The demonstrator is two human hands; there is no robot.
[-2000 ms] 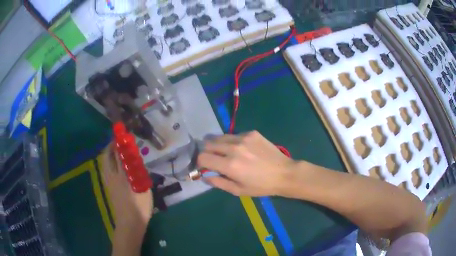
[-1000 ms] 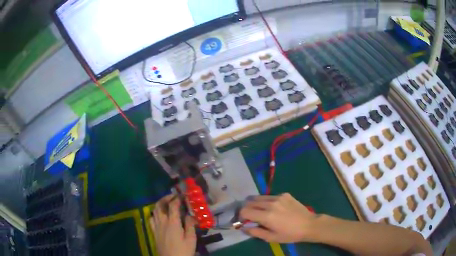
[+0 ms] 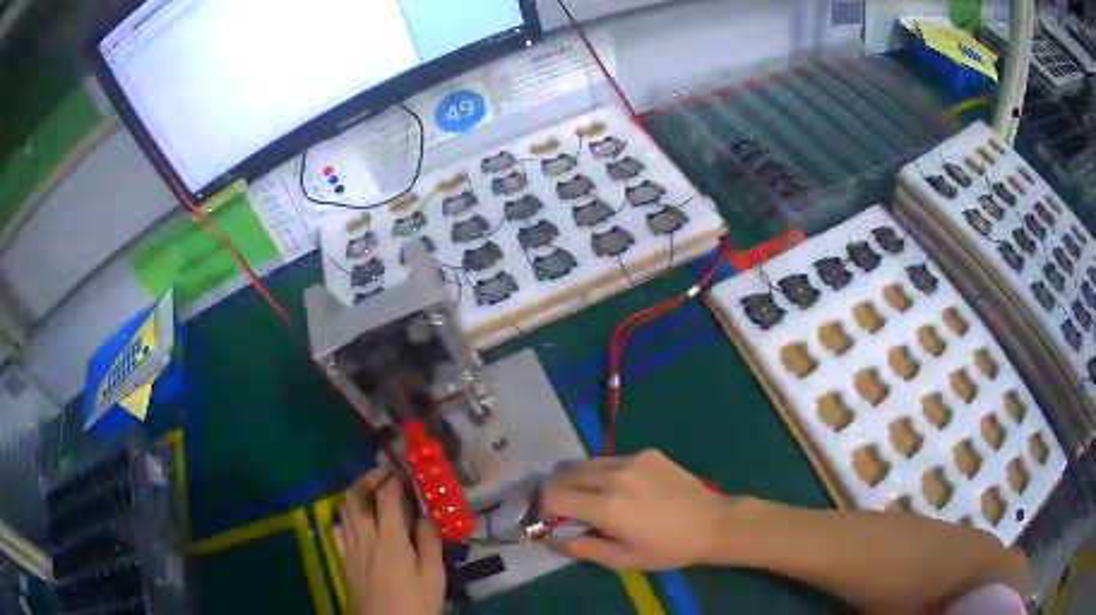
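Note:
The grey test fixture [image 3: 397, 348] stands on a flat plate. Its red clamp handle [image 3: 440, 483] is lowered toward me. My left hand [image 3: 391, 555] is beside the handle at the fixture's left, fingers apart, with nothing visible in it. My right hand [image 3: 637, 511] grips the test lead connector [image 3: 536, 530] at the plate's front right, its copper-coloured tip pointing left. Thin wires run between the tip and the area under the handle. The handle and fingers hide most of the nest, so I cannot make out a speaker unit there. A black bar [image 3: 481, 569] lies at the plate's front edge.
A partly filled foam tray [image 3: 829, 415] lies right of the fixture. Filled trays stand behind [image 3: 577, 282] and far right [image 3: 980, 258]. The red test lead [image 3: 615, 382] runs between. Clear blister trays are at the left [image 3: 114, 511] and back right. A monitor [image 3: 301, 72] shows a white screen.
The view has tilted up, bringing in the monitor, and then shifted slightly. The connector stays in my right hand. My left hand shows more beside the lowered handle than at first.

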